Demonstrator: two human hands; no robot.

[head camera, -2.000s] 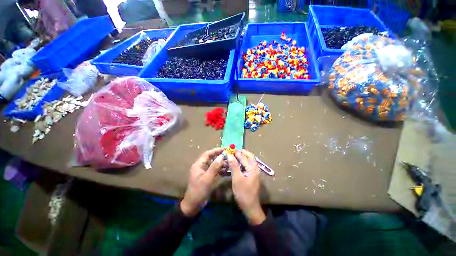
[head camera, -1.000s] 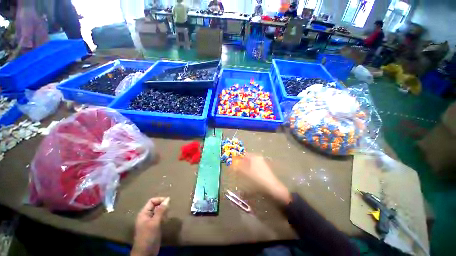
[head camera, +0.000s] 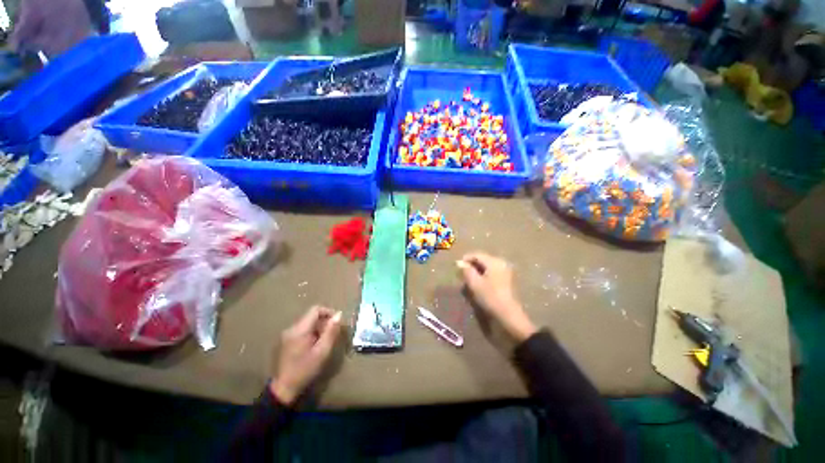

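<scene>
My left hand (head camera: 308, 348) is low over the table, left of the green board's (head camera: 386, 258) near end, thumb and fingers close together. My right hand (head camera: 496, 291) is right of the board, fingertips bunched. A pale spot shows at each hand's fingertips; I cannot tell if either hand holds anything. No piece stands visibly on the board's whitish, worn near end. Small red pieces (head camera: 349, 238) lie in a pile left of the board. Blue-and-yellow cones (head camera: 429, 235) lie in a pile on its right. Pale pink snips (head camera: 440, 327) lie between the board and my right hand.
Behind are a blue crate of finished pieces (head camera: 455, 134) and crates of dark parts (head camera: 301, 140). A bag of red pieces (head camera: 149, 258) is left, a bag of cones (head camera: 620, 172) right. The glue gun (head camera: 715, 354) lies on cardboard (head camera: 687, 289). White scraps (head camera: 579, 282) dot the table.
My hands were together at the board's near end, then parted. My right hand has since drawn back from the cone pile and my left moved closer to the board. The view has shifted.
</scene>
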